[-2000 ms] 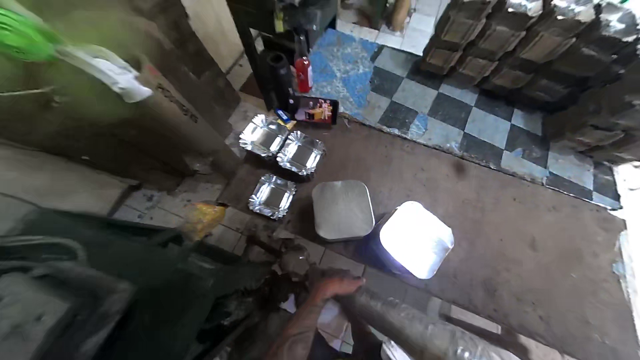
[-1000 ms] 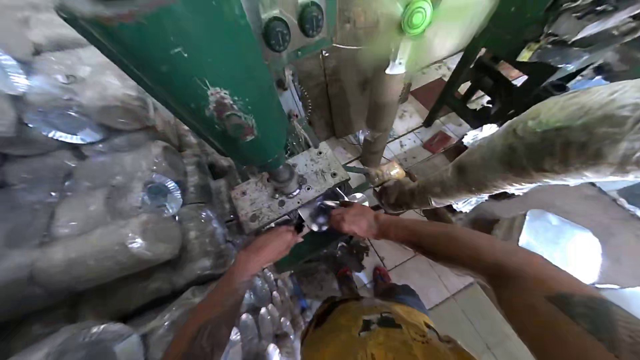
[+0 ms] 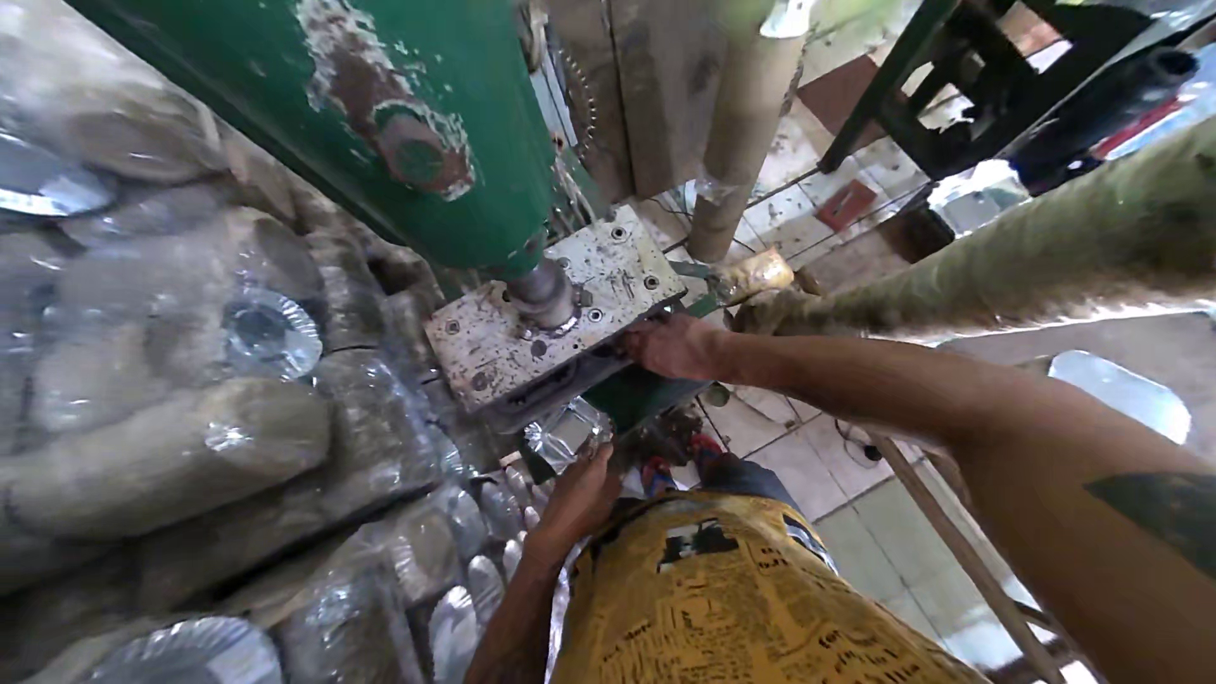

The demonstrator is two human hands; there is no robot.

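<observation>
In the head view, a green press (image 3: 446, 114) reaches down to a scuffed metal die plate (image 3: 560, 313) with bolts in it. My left hand (image 3: 581, 480) holds a small square aluminium foil container (image 3: 568, 432) just in front of the plate's near left edge. The fingers of my right hand (image 3: 670, 344) are at the gap under the plate's right front edge; their tips are partly hidden, and whether they grip anything does not show.
Plastic-wrapped stacks of foil containers (image 3: 171, 446) fill the left side. A thick wrapped roll (image 3: 997, 247) crosses at the right, above my right arm. A brown post (image 3: 741, 133) stands behind the plate, and a dark green metal frame (image 3: 936, 85) is at the upper right.
My hands were close together at the plate's front edge; now they are apart, my left with the foil container clear of the plate. The view has swung from the bench to the press.
</observation>
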